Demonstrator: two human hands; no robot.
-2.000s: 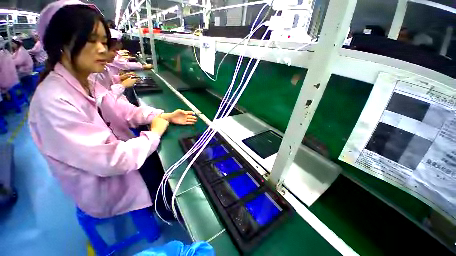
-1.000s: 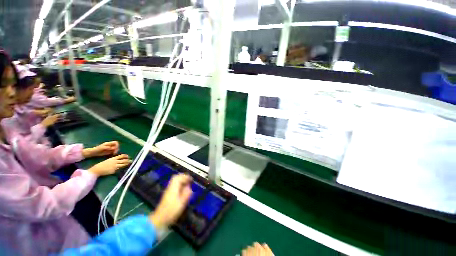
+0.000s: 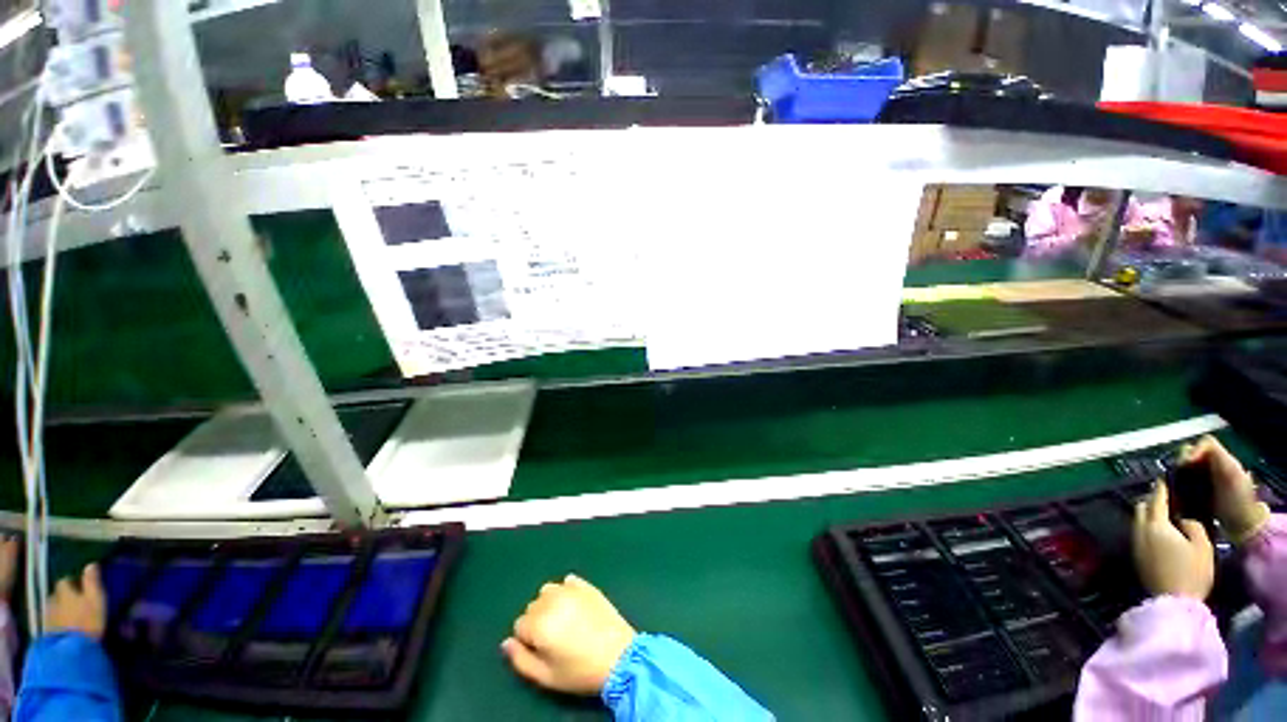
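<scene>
A long black phone tray (image 3: 402, 677) lies on the green bench at the left. Several phones with blue-lit screens (image 3: 388, 592) sit in a row in its slots. My left hand (image 3: 78, 607) is at the tray's left end, partly cut off by the bottom edge; whether its fingers grip the tray cannot be told. My right hand (image 3: 572, 635) is right of this tray, low over the bench, fingers curled in, with nothing visible in it. A second black tray (image 3: 847, 578) at the right holds several phones with dark screens and faint text.
A neighbour's two hands (image 3: 1179, 543) hold a dark device over the right tray. A white board (image 3: 459, 444) with a dark-screened device (image 3: 374, 437) lies behind the left tray, beyond the white strip (image 3: 790, 487). A shelf post (image 3: 247, 296) and white cables (image 3: 31, 353) stand left. Instruction sheets (image 3: 551, 268) hang ahead.
The view has swung right, bringing the second tray and the right neighbour's hands into view. My left hand has gone from over the blue screens to the tray's left end. My right hand shows more fully.
</scene>
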